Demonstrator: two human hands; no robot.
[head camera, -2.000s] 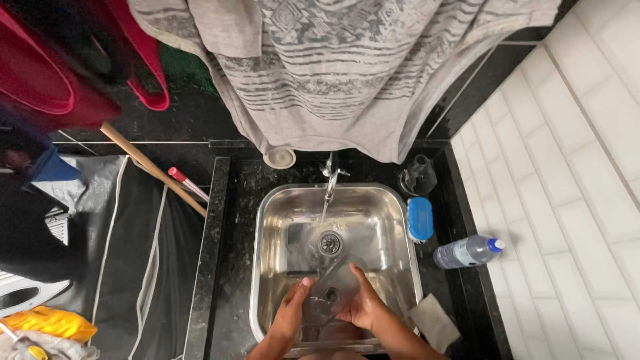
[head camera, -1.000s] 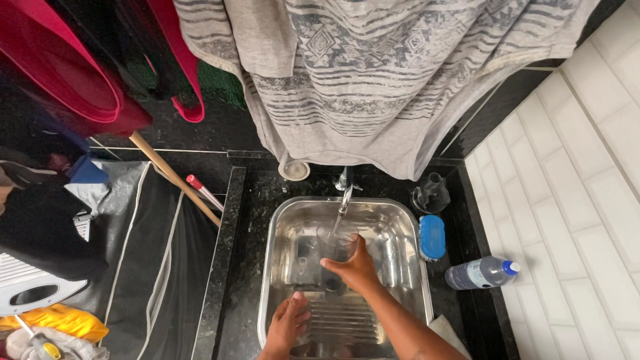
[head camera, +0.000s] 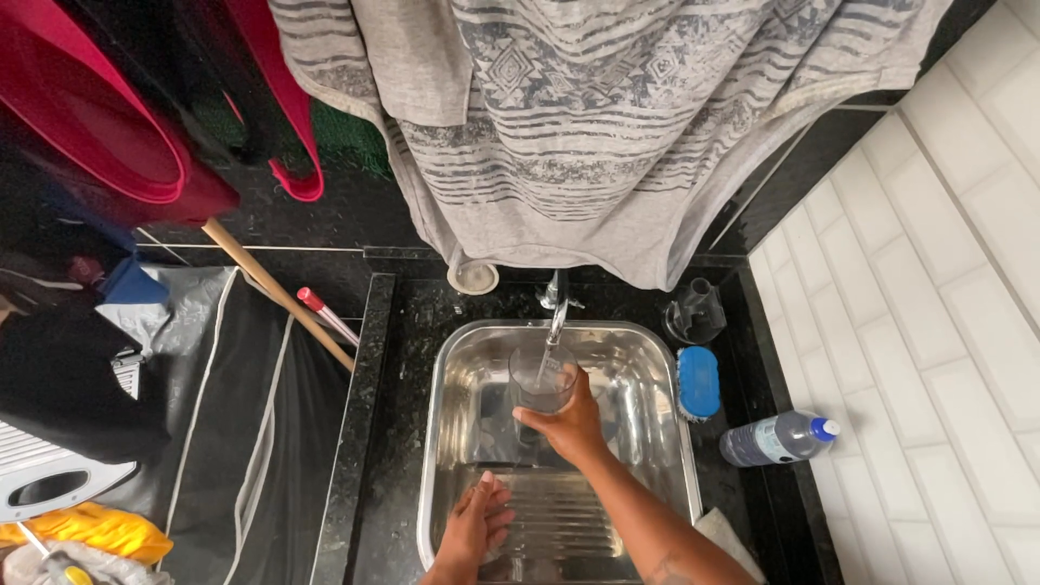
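My right hand (head camera: 569, 422) grips a clear, see-through container (head camera: 543, 380) under the chrome faucet (head camera: 557, 313), and water runs into it. Below and to the left, my left hand (head camera: 478, 517) is over the near left part of the stainless steel sink (head camera: 429, 455), fingers slightly curled, with nothing seen in it. Ribbed metal (head camera: 561, 516) shows at the near part of the basin. A blue-backed scrub brush (head camera: 699, 382) lies at the sink's right rim, with a clear plastic part (head camera: 695, 312) behind it.
A plastic bottle with a blue cap (head camera: 772, 439) lies on the right of the black stone counter (head camera: 390, 455). A patterned grey shirt (head camera: 569, 146) hangs low over the faucet. A wooden pole (head camera: 276, 292) leans at the left. A pale block or cloth (head camera: 725, 540) sits at the near right corner.
Two seconds ago both hands were at the clear container low in the sink. The right hand has since moved up to the faucet; the left hand is apart from the container.
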